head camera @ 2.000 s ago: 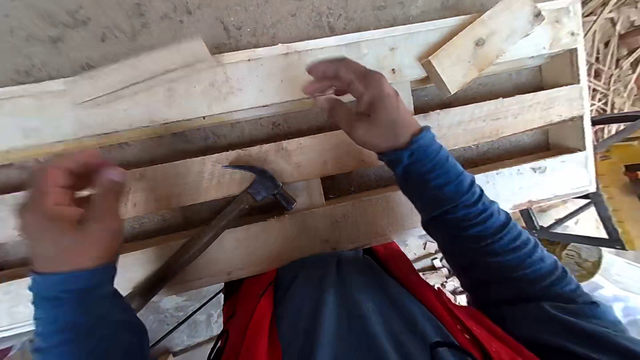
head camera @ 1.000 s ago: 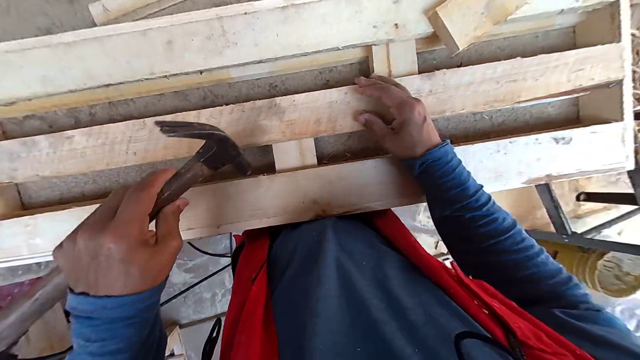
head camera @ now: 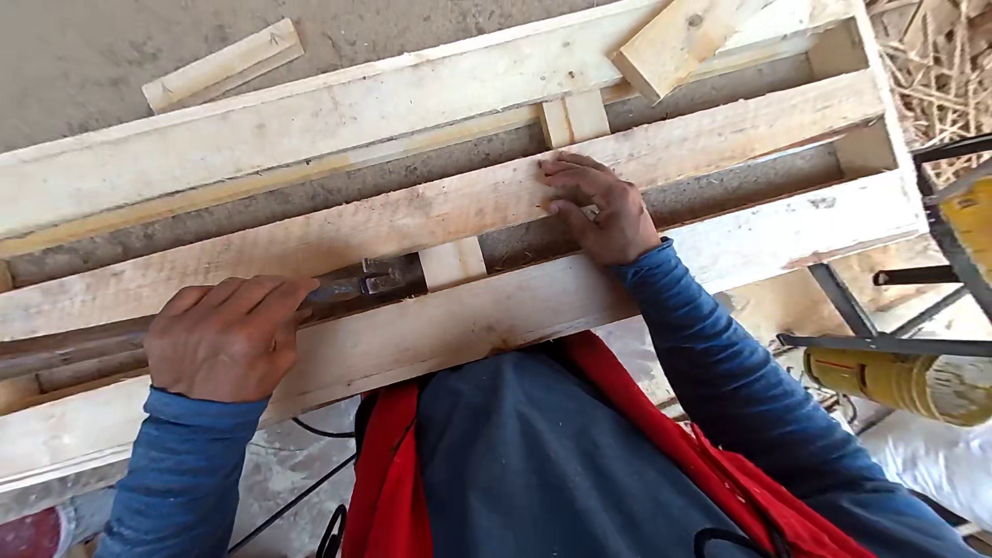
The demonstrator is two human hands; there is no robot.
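Observation:
My left hand (head camera: 225,333) grips a claw hammer (head camera: 360,283) by its handle near the head. The head lies over the gap between the middle wooden slat (head camera: 349,229) and the near slat (head camera: 465,318) of a long wooden frame, just left of a short wooden block (head camera: 452,264). My right hand (head camera: 601,205) rests on the middle slat with fingers bent over it, right of the block. A second short block (head camera: 577,118) sits in the gap beyond, between the middle slat and the far board (head camera: 349,116).
A loose wooden offcut (head camera: 670,46) lies across the far board, and another piece (head camera: 225,66) lies beyond it. At the right are a black metal frame (head camera: 922,345), a yellow bucket (head camera: 891,384) and dry straw (head camera: 942,85). A black cable (head camera: 294,496) hangs at lower left.
The hammer lay on the slats two seconds ago; my left hand then took it, and its head has since come down into the near gap. My right hand came down onto the middle slat.

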